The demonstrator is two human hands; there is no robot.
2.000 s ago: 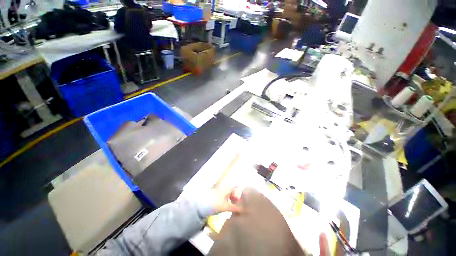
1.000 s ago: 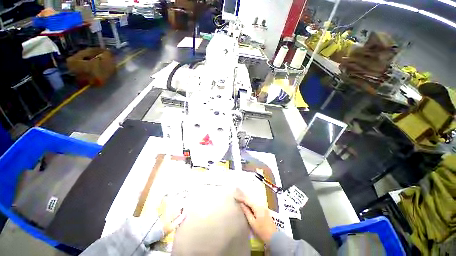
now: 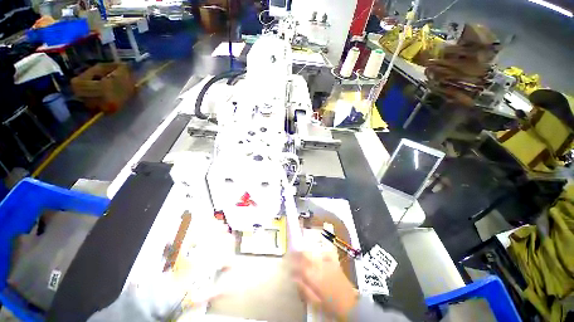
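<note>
A grey-beige fabric piece (image 3: 258,286) lies on the white template board (image 3: 148,258) in front of the sewing machine head (image 3: 245,182). Its far edge reaches the rectangular clamp foot (image 3: 260,241). My right hand (image 3: 324,283) rests on the right side of the fabric, slightly blurred. My left hand (image 3: 204,283) is at the fabric's left side, washed out by glare, so its fingers are hard to tell. Printed white labels (image 3: 376,272) lie right of my right hand. Snips (image 3: 340,243) with dark tips and an orange-red part lie beside them.
A left blue bin (image 3: 53,196) holds grey pieces with a white label. A right blue bin (image 3: 488,290) is at the lower right. A control panel (image 3: 412,168) stands right of the machine. Thread cones (image 3: 360,63) stand behind. Olive garments (image 3: 547,251) hang at the far right.
The view has swung from the left bin to the machine. The fabric, earlier raised near my left hand, now lies flat at the clamp, with both hands at its sides.
</note>
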